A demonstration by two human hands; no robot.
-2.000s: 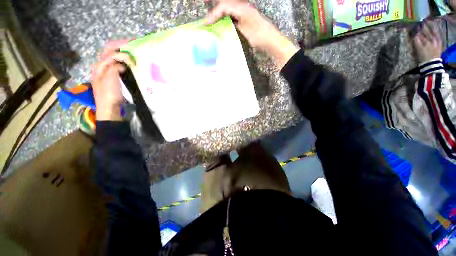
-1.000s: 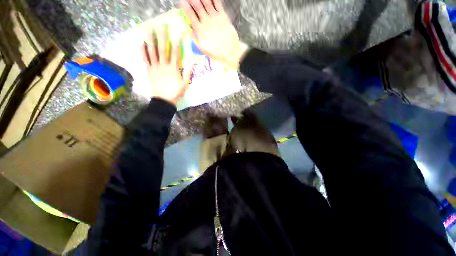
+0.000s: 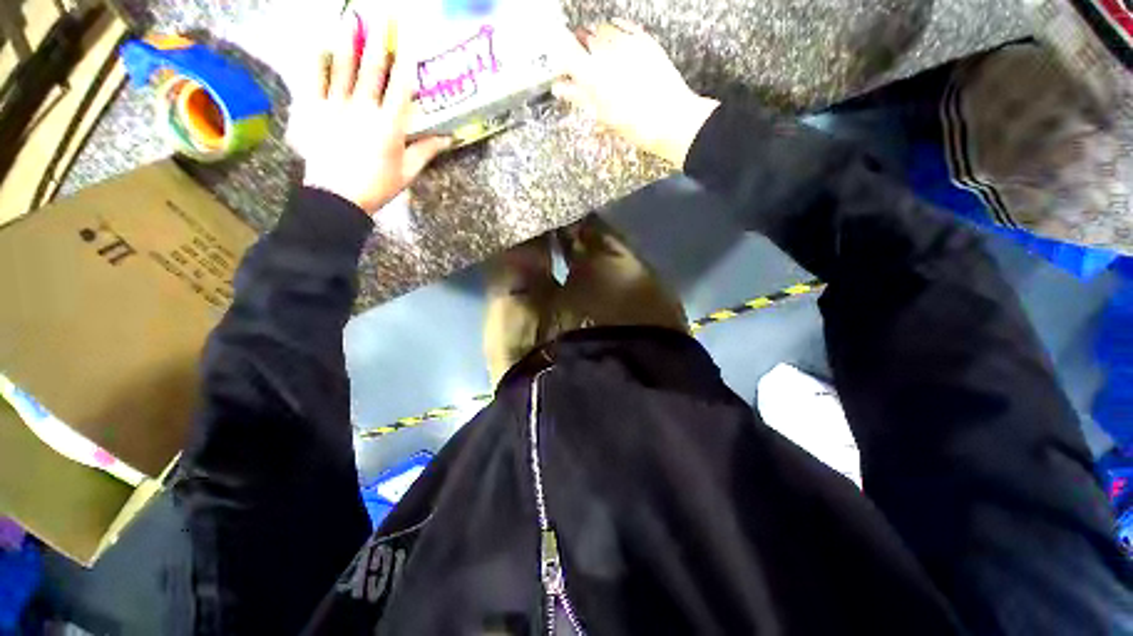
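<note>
A white product box (image 3: 491, 56) with purple-pink lettering lies on the speckled bench top at the upper middle, its far part cut off by the frame's top edge. My left hand (image 3: 360, 131) lies over its left part, fingers spread, thumb at the near edge. My right hand (image 3: 627, 87) is at its right edge, fingers bent around the corner. The box's near side shows a narrow strip with a yellow-green patch.
A blue tape dispenser (image 3: 209, 106) with an orange-cored roll lies left of my left hand. An open printed carton (image 3: 118, 292) stands at the left, with folded brown board (image 3: 47, 93) behind it. Another person's striped sleeve (image 3: 1037, 137) is at the right.
My right hand has moved from the top of the box to its right edge. My left hand has moved left. The bench and box now sit higher in view.
</note>
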